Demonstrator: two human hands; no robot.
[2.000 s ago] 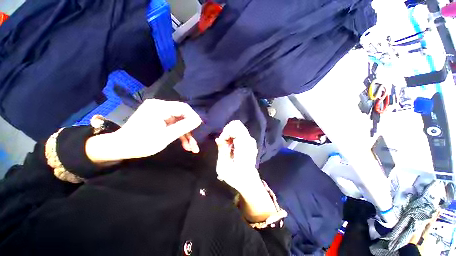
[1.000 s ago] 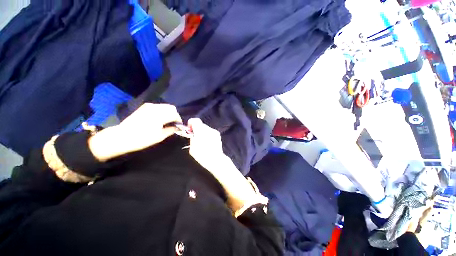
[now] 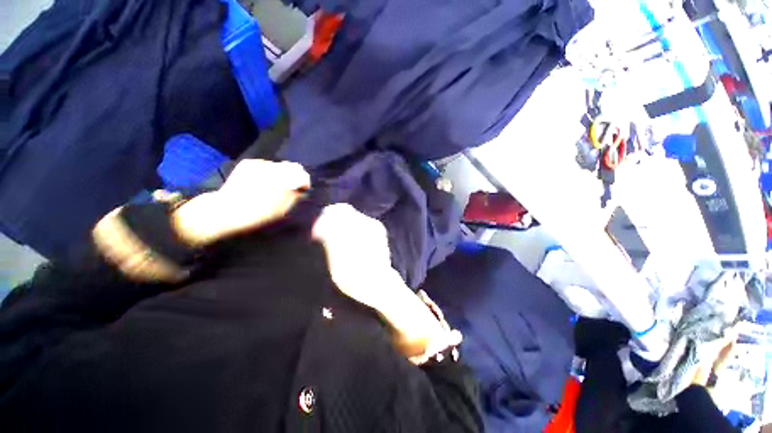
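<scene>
A navy garment piece [image 3: 389,183] lies bunched in front of my lap. My left hand [image 3: 247,201] is at its left end, fingers closed, and appears to pinch the dark cloth at the fingertips. My right hand [image 3: 355,251] is lower and to the right, a small gap from my left hand, with curled fingers near the cloth. Both hands are overexposed, so what lies inside the right fingers cannot be seen. No tool shows clearly in either hand.
Navy garment piles [image 3: 423,76] lie ahead, at left and right of my lap. A blue basket [image 3: 252,68] stands among them. The white table [image 3: 542,169] at right holds scissors [image 3: 614,145] and a sewing machine [image 3: 707,182]. Below its edge is a dark red pouch [image 3: 495,209].
My hands came together at a pale strip, then parted; the strip no longer shows. My left hand is now slightly higher and to the right. The view shifted sideways early on.
</scene>
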